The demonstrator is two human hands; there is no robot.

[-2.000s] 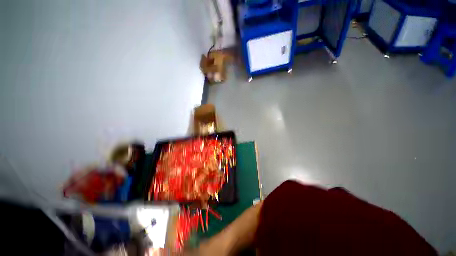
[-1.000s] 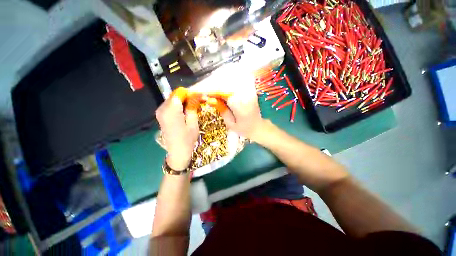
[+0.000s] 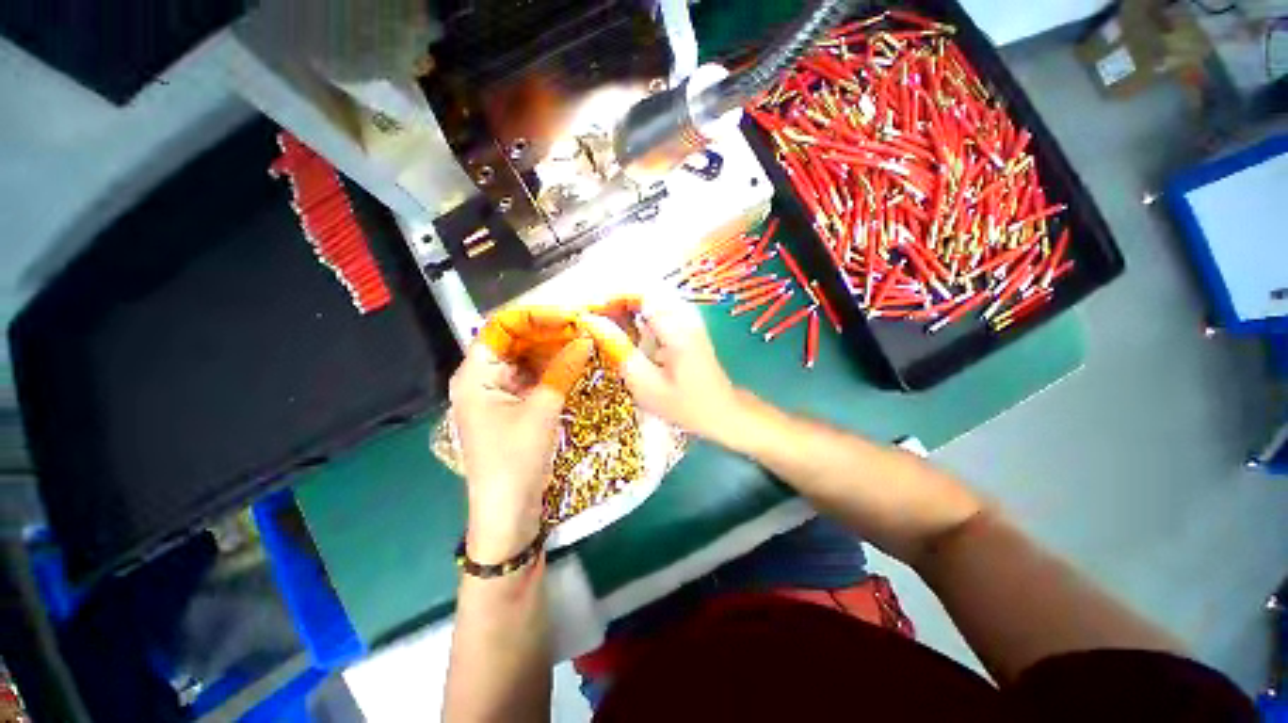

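Note:
My left hand (image 3: pixel 506 417) and my right hand (image 3: pixel 682 365) are close together in front of the machine, with orange finger cots on their fingertips. The fingers are curled and any small part between them is too small to tell. Just below and between them lies the open bag of gold ferrules (image 3: pixel 596 449). The crimping machine (image 3: pixel 572 177) stands beyond my hands, its head brightly lit. Loose red sticks (image 3: pixel 760 278) lie on the green mat to the right of the machine plate.
A black tray (image 3: pixel 925 370) at right is heaped with red and gold pieces. A large black tray (image 3: pixel 170 381) at left holds a row of red sticks (image 3: pixel 336 233). The green mat (image 3: pixel 382 509) lies beneath. A flexible lamp arm reaches over the machine. Blue-framed furniture (image 3: pixel 1243 233) stands at far right.
The view was turned to the wall and floor two seconds ago and now faces the bench. Since one second ago, my hands remain over the bag and their fingers have shifted slightly.

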